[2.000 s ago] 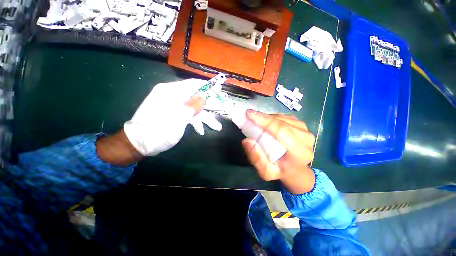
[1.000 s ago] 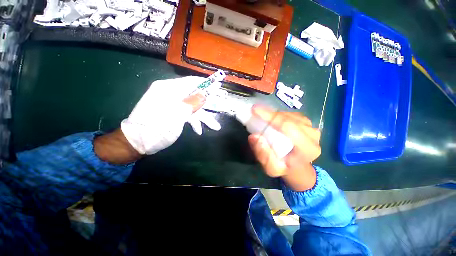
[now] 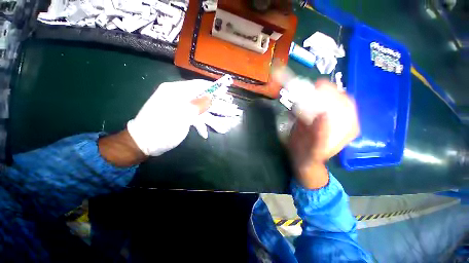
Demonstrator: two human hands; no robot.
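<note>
My left hand [image 3: 167,117], in a white glove with a bare thumb tip showing, holds several narrow white plastic parts [image 3: 222,110], fanned out over the mat. A greenish strip shows on the uppermost part. My right hand [image 3: 326,126] is bare and blurred, right of the left hand and apart from it. It is closed around the whitish squeeze bottle [image 3: 303,97], whose blurred tip points up and left toward the orange base. The bottle partly covers a few loose white parts [image 3: 285,98] on the mat.
The orange press base [image 3: 231,51] bears a white fixture [image 3: 240,32] at the top centre. A dark tray [image 3: 113,42] heaped with white parts is at upper left. A blue tray [image 3: 378,118] with assemblies is at right. A crumpled wipe [image 3: 325,49] and blue cylinder [image 3: 302,54] lie between.
My right hand has moved the bottle right and up, away from the fanned parts, and turned its tip upward. My left hand has stayed nearly in place. The view has shifted slightly.
</note>
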